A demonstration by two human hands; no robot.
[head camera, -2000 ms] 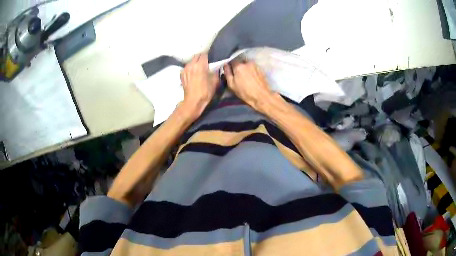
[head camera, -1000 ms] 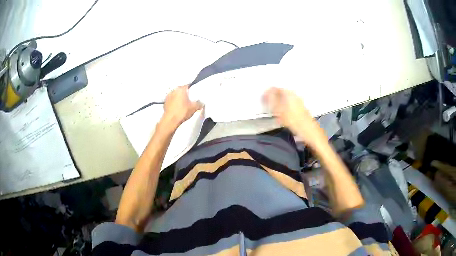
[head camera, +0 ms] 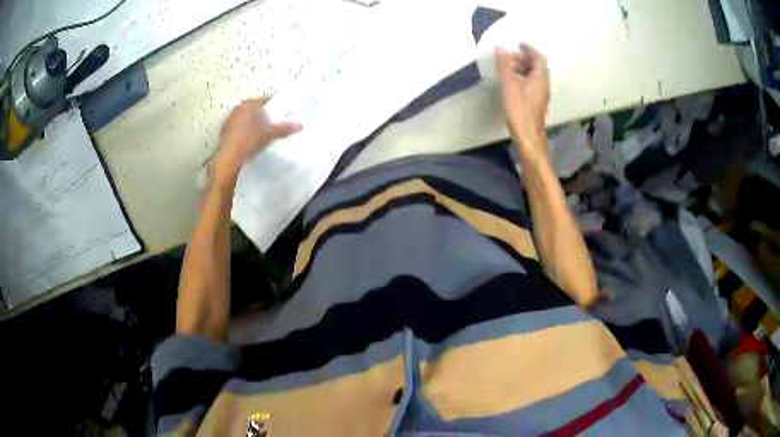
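A cut piece with white paper on top (head camera: 329, 111) lies slantwise on the table edge in front of me. Dark cloth (head camera: 436, 92) shows along its near edge. My left hand (head camera: 248, 135) is at its left end, thumb spread from the fingers and lying over the paper. My right hand (head camera: 523, 85) is at its right end, fingers curled; whether they pinch the piece is unclear. A small dark scrap (head camera: 487, 22) lies beyond my right hand.
The grey and yellow cutter (head camera: 36, 85) stands at the far left on its flat grey base plate (head camera: 115, 96), beside a paper-covered stack (head camera: 64, 209). A cord runs behind it. Scraps (head camera: 650, 162) are heaped below the table at the right.
The white-topped piece has been spread out slantwise on the table. My left hand has moved left, and my right hand up and right. The large dark cloth area behind the paper no longer shows.
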